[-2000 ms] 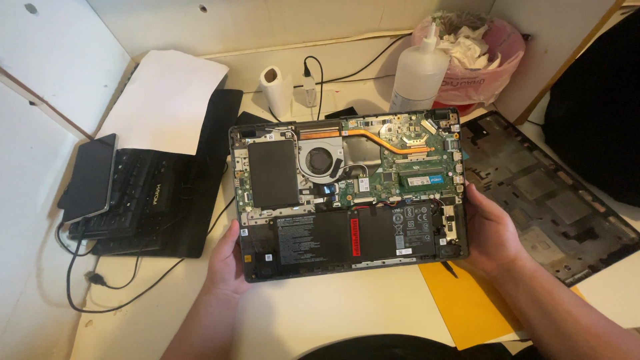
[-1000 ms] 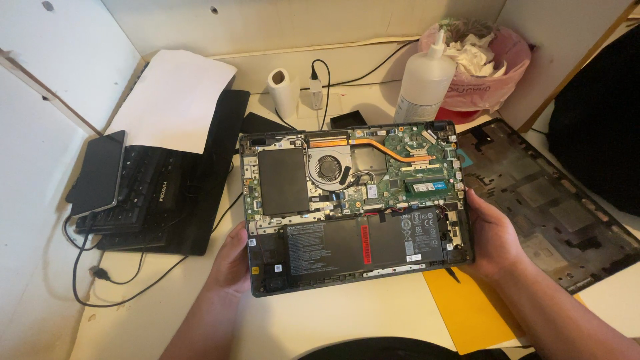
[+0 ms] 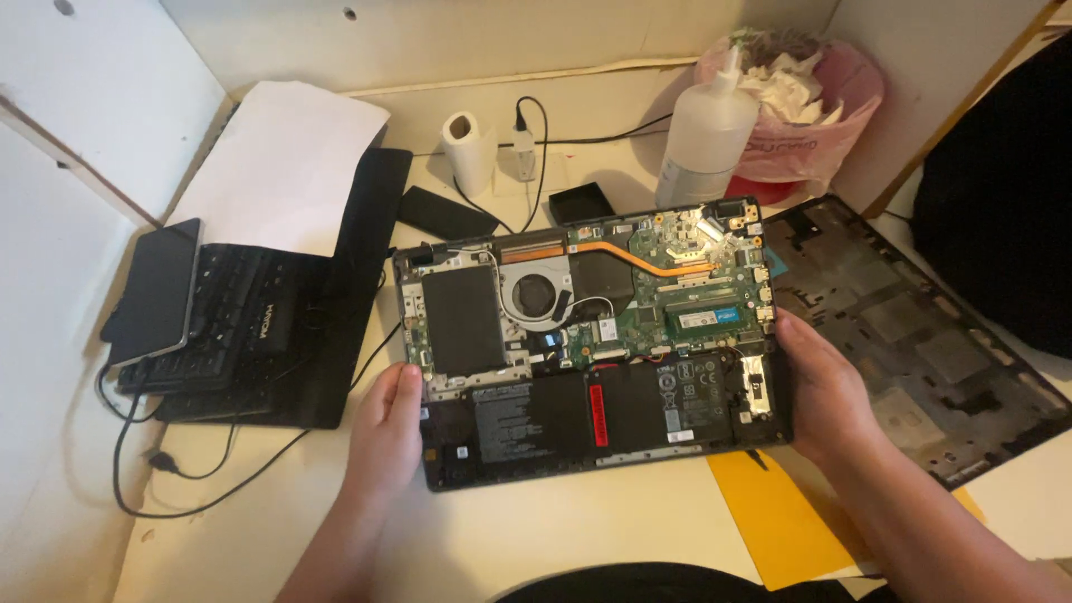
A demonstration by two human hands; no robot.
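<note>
Between both hands is an opened laptop base [image 3: 620, 335] with its inside facing up, tilted slightly. My left hand [image 3: 387, 427] grips its left edge and my right hand [image 3: 825, 385] its right edge, thumbs on top. A round cooling fan [image 3: 536, 293], a copper heat pipe [image 3: 628, 255], a green circuit board [image 3: 645, 314] and a memory module [image 3: 708, 320] show in the upper part. Along the lower part runs a black battery [image 3: 632, 406] with a red strip. The removed bottom cover [image 3: 913, 335] lies behind my right hand, its inside up.
A smartphone [image 3: 157, 289] rests on keyboards [image 3: 209, 327] at left, near white paper [image 3: 280, 167]. Behind the laptop stand a paper roll [image 3: 469, 155], a plastic bottle [image 3: 703, 142] and a lined waste bin [image 3: 825, 126]. A yellow sheet [image 3: 775, 528] and cables [image 3: 243, 494] lie on the table.
</note>
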